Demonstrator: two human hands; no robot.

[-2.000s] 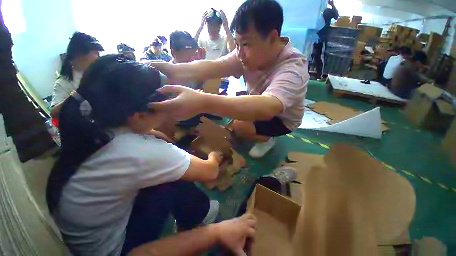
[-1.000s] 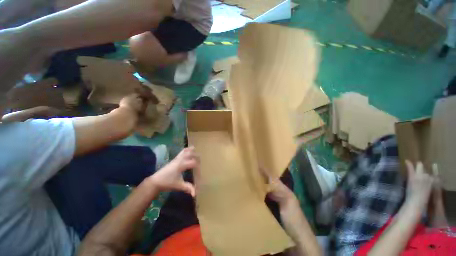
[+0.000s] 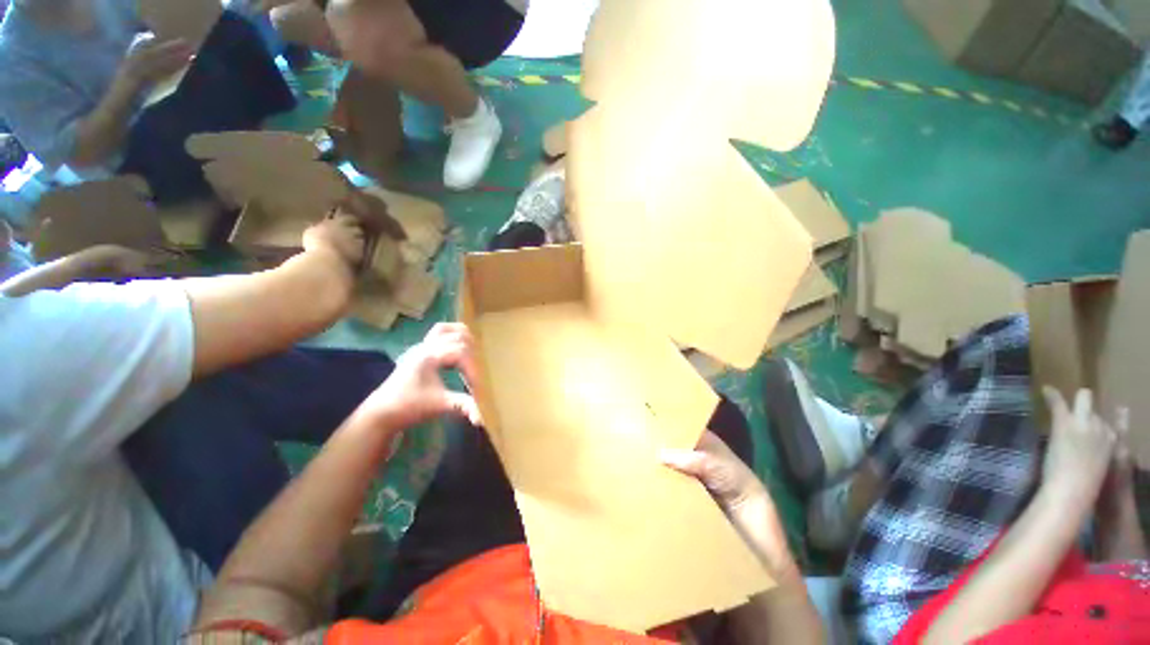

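Note:
A part-folded mailer box (image 3: 580, 416) lies on my lap. Its far side wall (image 3: 530, 275) stands up, and a low wall stands along its left edge. The near end panel (image 3: 643, 542) lies flat toward my body. The large lid (image 3: 681, 214) stands up at the far right of the tray, with its rounded tuck flap (image 3: 719, 63) at the top. My left hand (image 3: 435, 378) grips the left wall, thumb and fingers around its outside. My right hand (image 3: 738, 491) holds the right edge of the box, thumb on the inner face, other fingers partly hidden behind it.
Stacks of flat blanks (image 3: 927, 284) lie on the green floor ahead right. A seated person in plaid trousers (image 3: 946, 441) works at right. A person in a grey shirt (image 3: 88, 428) sits close at left, arm reaching toward other boxes. A large carton (image 3: 1034, 51) stands at upper right.
The lid has swung outward to the right and shows its broad face. The left wall now stands up under my left hand. My right hand has moved slightly to the right along the box edge.

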